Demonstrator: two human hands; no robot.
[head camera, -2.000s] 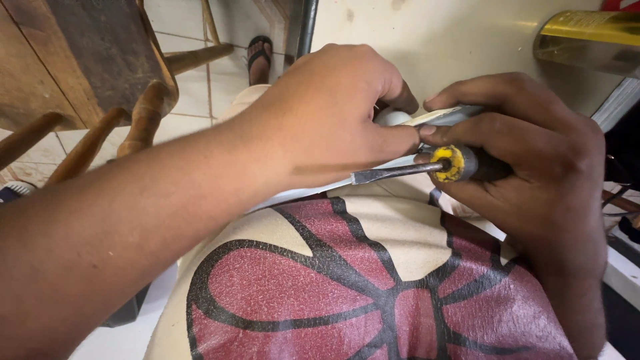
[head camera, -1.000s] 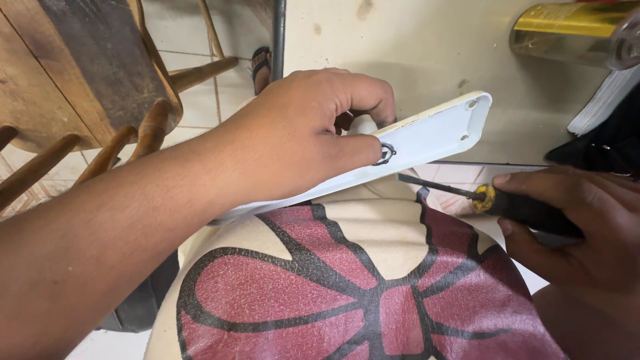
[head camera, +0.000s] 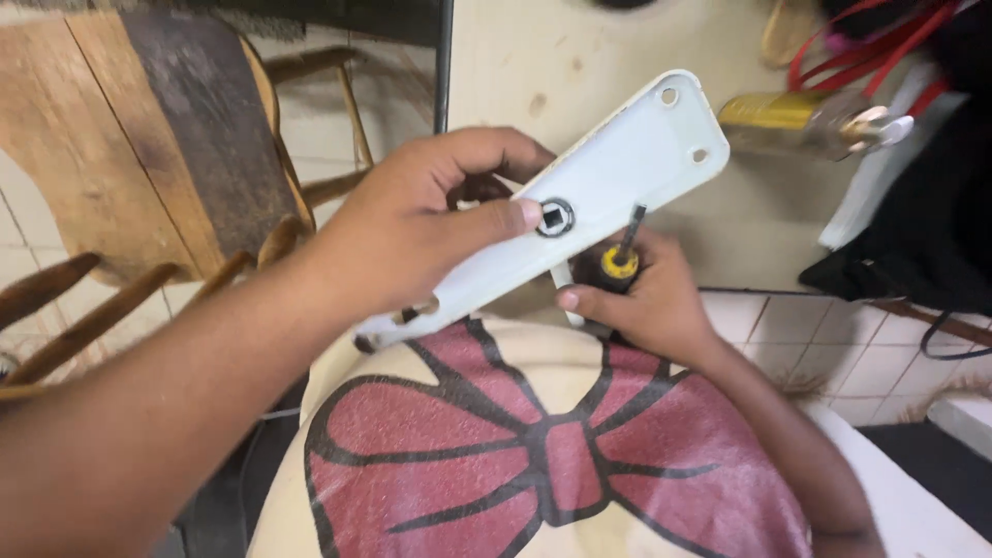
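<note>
A white door handle backplate (head camera: 612, 170) is held tilted above my lap, its hollow back toward me. It has holes near its upper right end and a square spindle hole inside a dark ring (head camera: 556, 218). My left hand (head camera: 457, 209) grips the plate, the thumb beside that ring and the fingers behind. My right hand (head camera: 647, 291) holds a flat-blade screwdriver (head camera: 620, 262) with a black and yellow handle, blade up, just below the plate's lower edge. Between that hand and the plate a white lever (head camera: 567, 291) partly shows; whether my fingers touch it is unclear.
A table (head camera: 504, 85) stands ahead, with a yellow-banded cylindrical container (head camera: 783, 116), red straps (head camera: 891, 54) and black fabric (head camera: 914, 209) at the right. A wooden chair (head camera: 101, 132) is at the left. A shirt with a bow print (head camera: 573, 465) covers my front.
The plate has turned so that its back faces me more fully. My right hand, with the screwdriver, has moved from the right to beneath the plate, and the blade has swung upward.
</note>
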